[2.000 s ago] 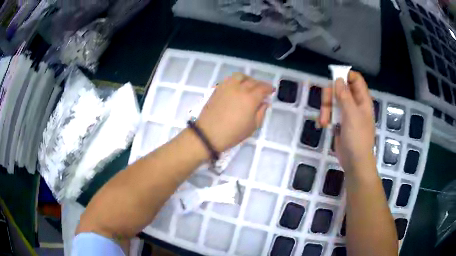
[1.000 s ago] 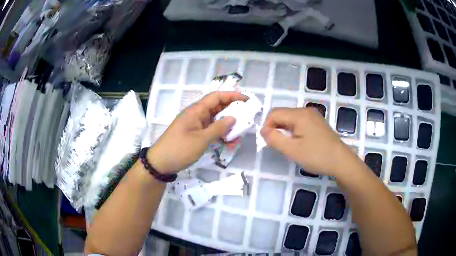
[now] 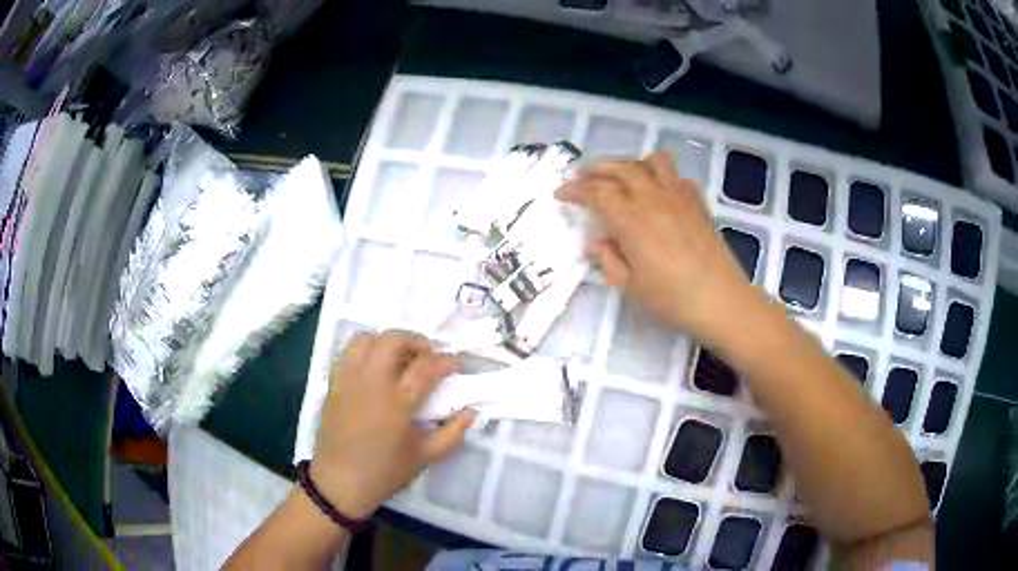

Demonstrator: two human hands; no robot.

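A large white tray [image 3: 368, 212] holds dark square watch bodies [image 3: 802, 277] in its right half. A loose pile of white watch straps [image 3: 525, 262] lies on pockets in its left half, some with metallic or dark ends. My left hand [image 3: 385, 418] is at the tray's lower left, thumb and fingers around the left end of a white strap [image 3: 514, 393]. My right hand [image 3: 659, 240] is over the right edge of the pile, blurred, its fingertips against white straps; whether it grips one I cannot tell.
Strapped watches [image 3: 661, 67] lie on a pale foam block [image 3: 832, 56] beyond the tray. Clear bags of straps [image 3: 212, 284] and stacked white foam sheets [image 3: 73, 251] stand at the left, with a crumpled bag [image 3: 212, 78] behind. Another filled tray [image 3: 982, 100] is at the upper right.
My left hand has moved down and left, from a white piece it held above the pile to the lower strap. My right hand has moved up, beside the now uncovered pile.
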